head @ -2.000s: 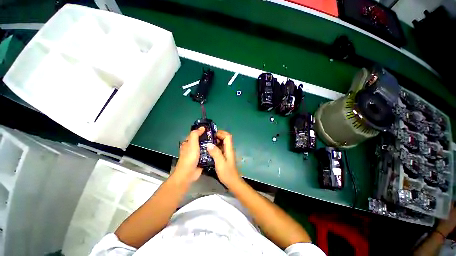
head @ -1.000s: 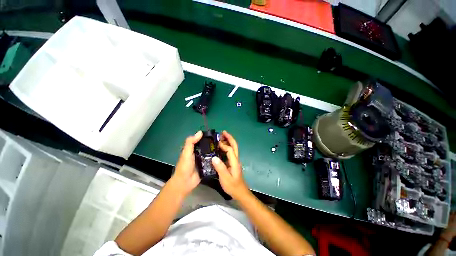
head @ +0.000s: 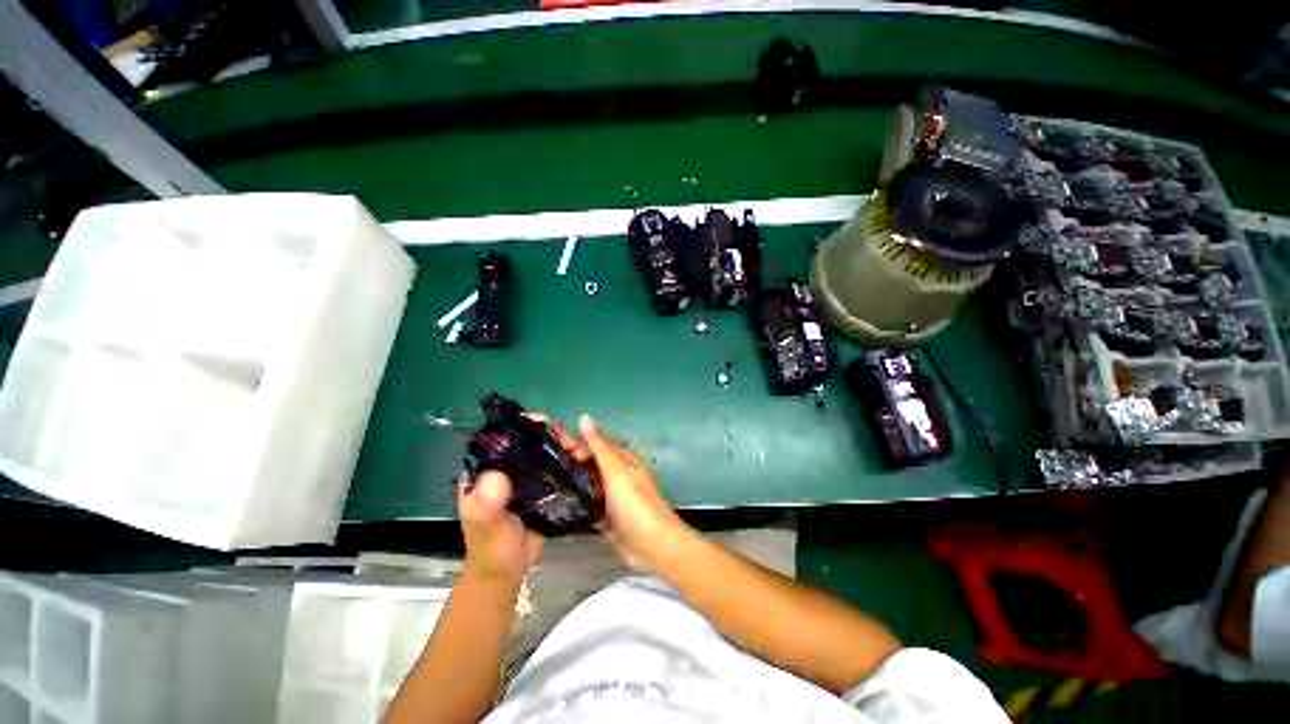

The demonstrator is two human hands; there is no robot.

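A black camera body (head: 545,474) with some silvery detail is held above the front edge of the green bench. My left hand (head: 495,526) grips its lower left side, with the thumb on its face. My right hand (head: 623,495) holds its right side, with fingers partly hidden behind it. A small black casing part (head: 491,300) lies on the bench beyond the body. Whether the lead wire still joins the two cannot be told.
A white divided bin (head: 212,361) stands at left. Several black camera units (head: 794,335) lie mid-bench. A cream-green motor-like machine (head: 905,262) stands beside a stacked clear tray (head: 1252,318). A red stool (head: 1054,601) and a person's arm (head: 1259,559) are at lower right.
The view has swung, so the bench items sit differently in the picture. The camera body has been turned and tilted in my hands. My left thumb now lies over its lower left part.
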